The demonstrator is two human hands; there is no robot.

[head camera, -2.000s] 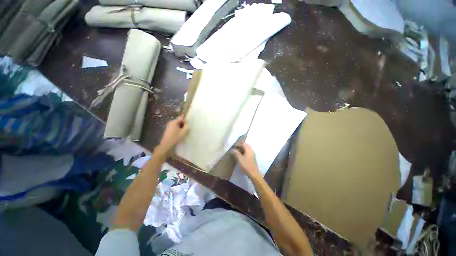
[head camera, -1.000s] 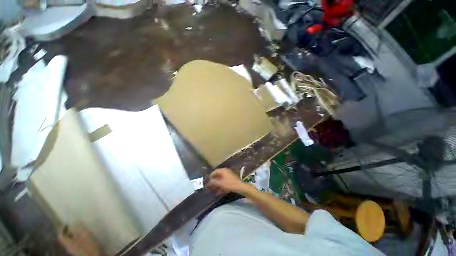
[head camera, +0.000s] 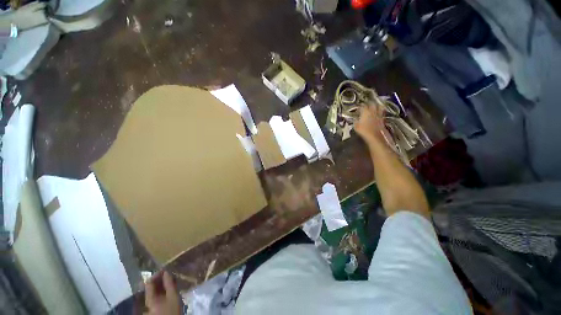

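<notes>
A tangle of tan tie strips (head camera: 403,132) lies at the right of the table. My right hand (head camera: 370,122) is on its left part; its fingertips are among the strips, and I cannot tell if they grip any. My left hand (head camera: 163,296) is at the table's front edge, cut off by the bottom of the picture, beside a small white tag (head camera: 146,276); its grip is unclear. A partly rolled beige panel (head camera: 43,258) lies at the lower left, beside a white sheet (head camera: 86,240) with a small tan piece on it.
A flat tan panel stack (head camera: 184,166) lies mid-table. Small tan and white pieces (head camera: 289,138), an open cardboard box (head camera: 284,83) and a grey-blue box (head camera: 357,58) are right of it. Dark garments (head camera: 443,80) are at far right. White scraps (head camera: 215,292) lie below the table edge.
The view has turned to the right. My right hand has moved from the front edge onto the tie strips. My left hand has left the rolled panel and is at the table's edge.
</notes>
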